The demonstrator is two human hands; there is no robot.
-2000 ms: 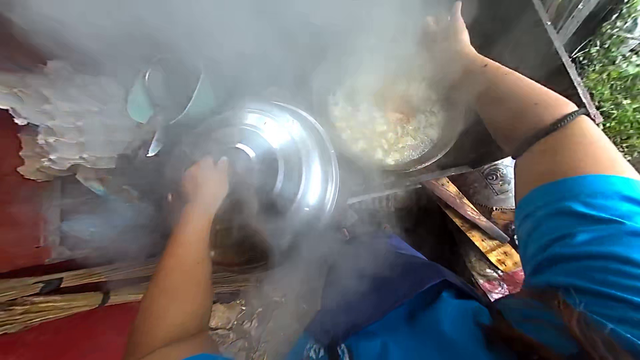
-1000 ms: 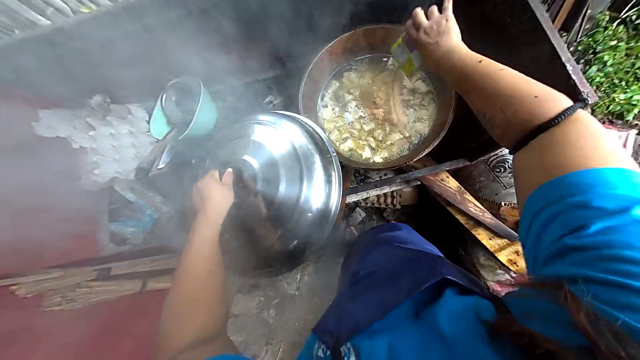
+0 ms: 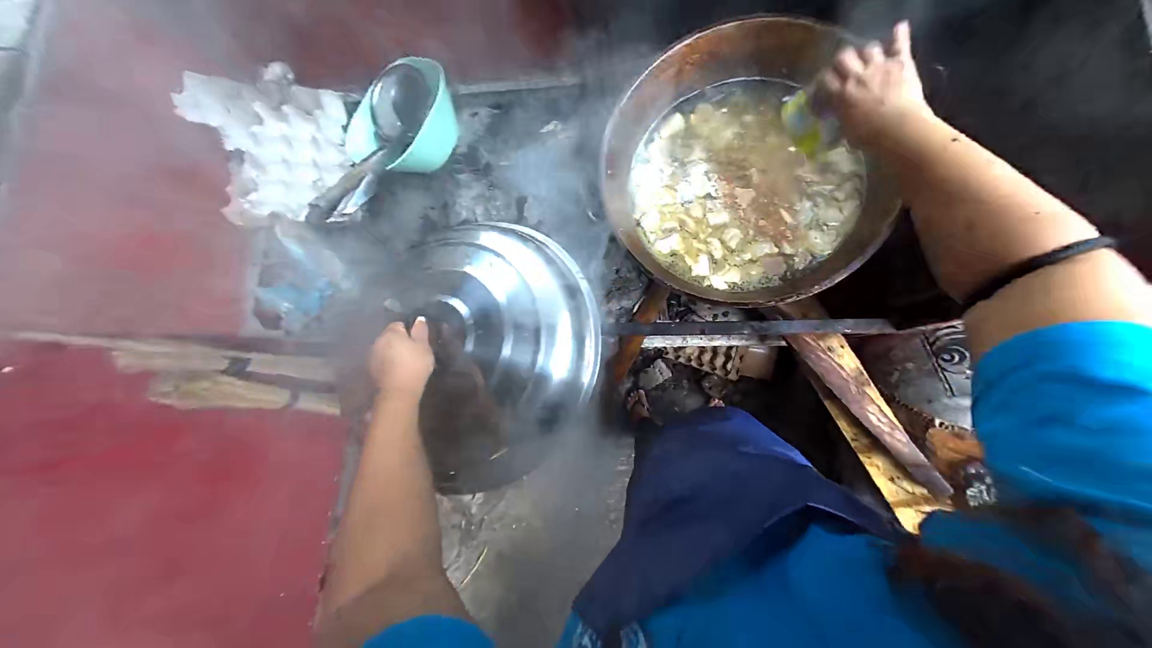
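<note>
My left hand (image 3: 402, 360) grips the handle of a large round metal lid (image 3: 531, 315), left of the pot; steam blurs the lid's lower left side. At the upper right, my right hand (image 3: 873, 90) holds a small yellow-green packet (image 3: 807, 123) over the right side of a wide metal pot (image 3: 648, 103). Pale chopped pieces lie in the pot's cloudy liquid (image 3: 720, 207), with a reddish-brown patch near the middle. The packet's opening cannot be made out.
A mint-green plastic container (image 3: 427, 135) with a long-handled utensil stands beside egg trays (image 3: 288, 144) at the upper left. Firewood (image 3: 864, 405) and a metal bar (image 3: 747, 328) lie below the pot. Bundled sticks (image 3: 243, 378) rest at the left. Steam drifts across.
The steam over the pot has thinned, and its contents and the packet now show. My left hand still holds the lid. The view has shifted.
</note>
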